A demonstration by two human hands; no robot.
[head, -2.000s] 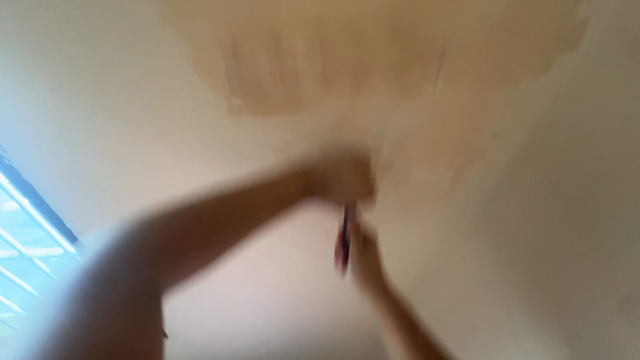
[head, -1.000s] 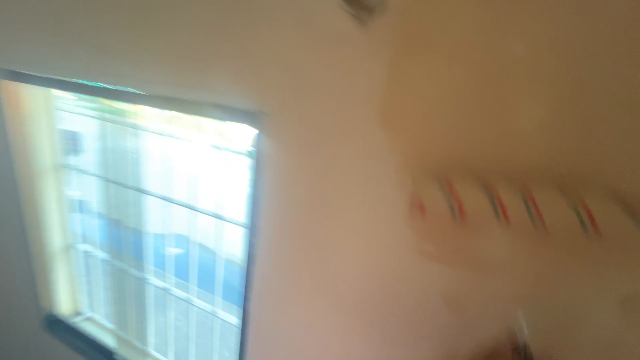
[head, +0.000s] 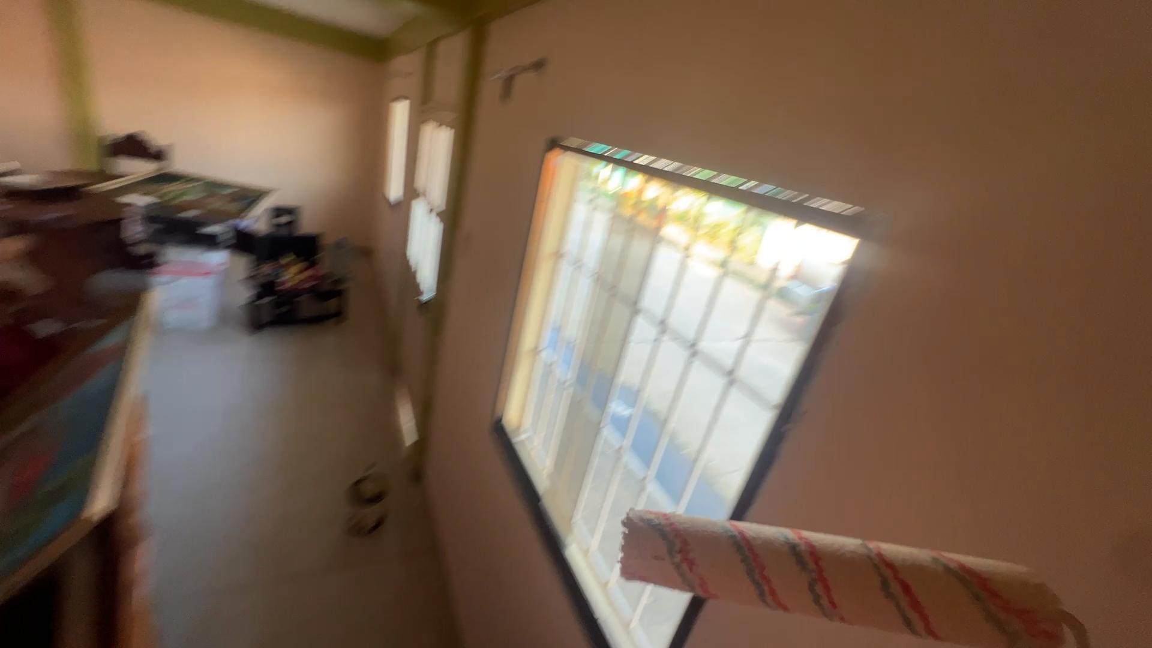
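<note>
A paint roller sleeve (head: 837, 576) with red and grey slanting stripes reaches in from the lower right, in front of the lower part of a barred window (head: 666, 360). A piece of its wire frame shows at the right end. Neither my left hand nor my right hand is in the picture, so what holds the roller is hidden. The pinkish wall (head: 990, 360) runs behind it; whether the sleeve touches the wall or the window frame, I cannot tell.
At the left edge lies a framed picture (head: 72, 450) with a pale wooden border. Blurred furniture, a white box (head: 189, 288) and a black piece of furniture (head: 297, 283) stand farther back. Round objects (head: 367, 504) sit on the floor (head: 261, 486) near the wall. Green beams edge the walls.
The view has swung from the damp-looking wall patch toward the window and room. Both hands, seen together at a dark-handled thing two seconds ago, are out of sight.
</note>
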